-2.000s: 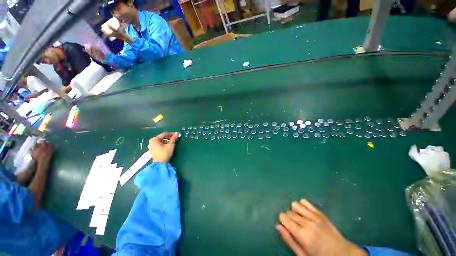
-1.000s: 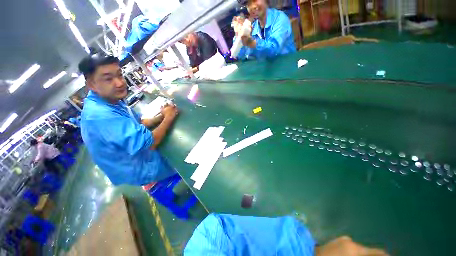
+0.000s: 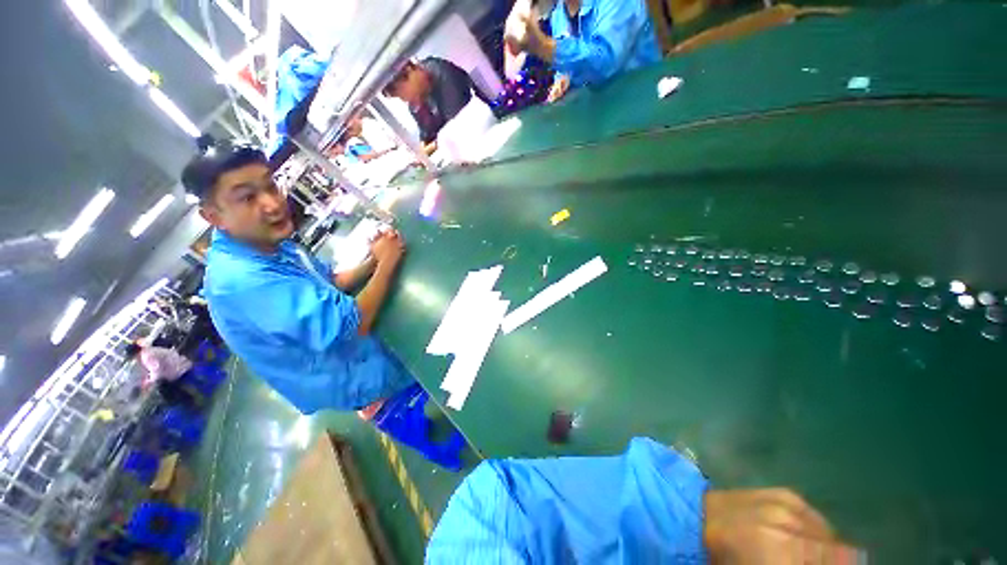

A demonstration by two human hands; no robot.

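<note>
My left hand [image 3: 773,530] is low at the bottom edge, right of its blue sleeve. It is partly cut off with its fingers bunched; whether it holds anything is unclear. My right hand is out of the picture. Small round silver discs [image 3: 851,268] lie in long staggered rows on the green belt, beyond my left hand, running to the right edge. Plain white strips [image 3: 473,331] lie overlapping in a pile left of the discs. One white strip [image 3: 555,295] lies slanted beside the pile, its near end close to it.
A dark square piece [image 3: 562,426] lies just beyond my sleeve. A yellow piece [image 3: 560,217] lies beyond the strips. A person in blue [image 3: 293,320] is at the belt's left edge, hands on the belt. Other people are across the belt. A glowing strip [image 3: 431,199] lies farther back.
The view has swung left, bringing the neighbouring person into sight. My left hand has moved from the near end of the disc rows to the bottom edge. My right hand has left the picture.
</note>
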